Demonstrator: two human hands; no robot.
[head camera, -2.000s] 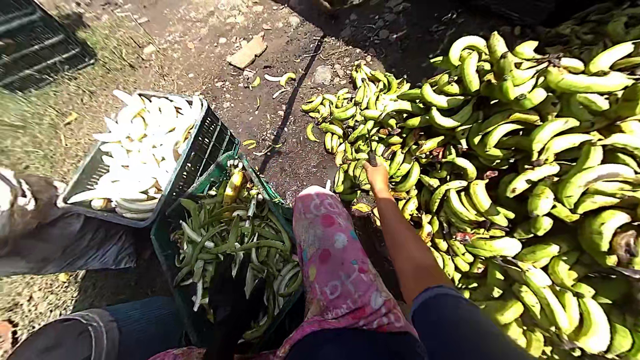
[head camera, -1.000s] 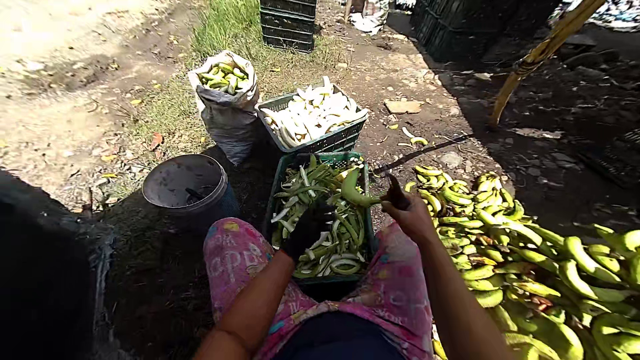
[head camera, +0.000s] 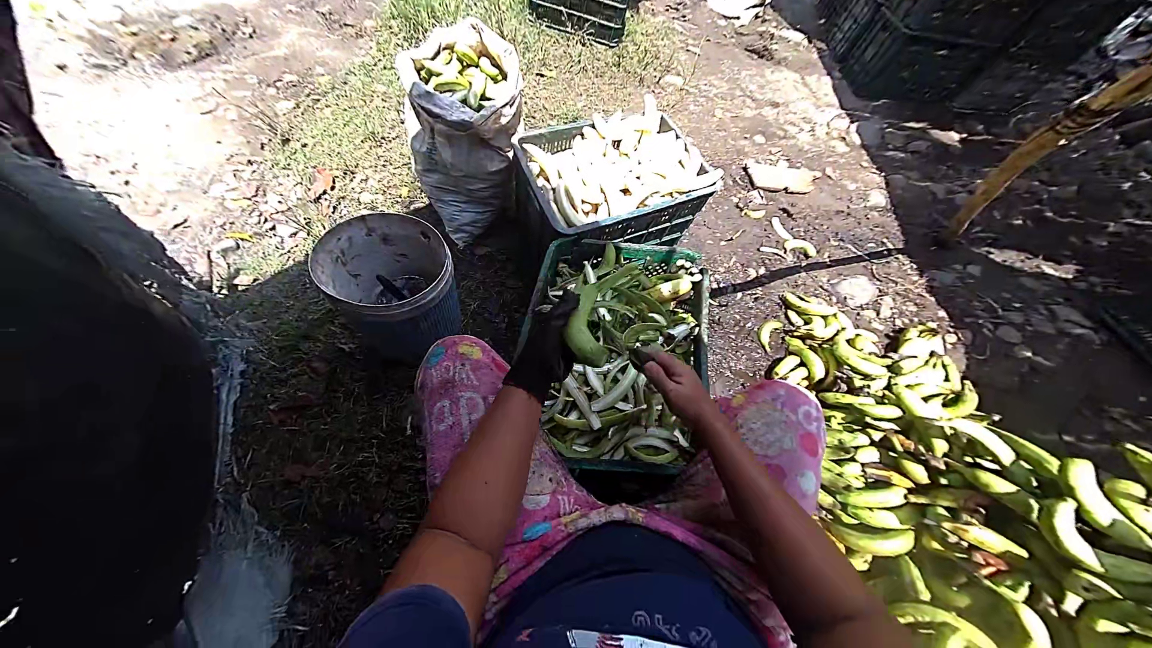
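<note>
My left hand (head camera: 547,346), in a black glove, is closed around a green plantain (head camera: 585,328), held upright over a green plastic crate (head camera: 702,360) of peels. Just right of the plantain, my bare right hand (head camera: 670,378) is closed on a small dark object (head camera: 643,356), perhaps a knife handle; its blade is not visible. Cut plantain peels (head camera: 603,400) fill the crate between my knees. Behind it stands a dark plastic crate (head camera: 661,220) heaped with peeled plantains (head camera: 616,166).
Unpeeled green plantains (head camera: 873,495) lie in a large pile on the right. A bucket (head camera: 387,310) stands left of the peel crate, and a woven sack (head camera: 463,162) of plantains behind it. More crates (head camera: 909,54) stand at the back right, near a leaning wooden pole (head camera: 1044,148).
My right hand has moved from the plantain pile to above the peel crate. A second ago the plantain was between both hands; now my left hand grips it. The view has swung left.
</note>
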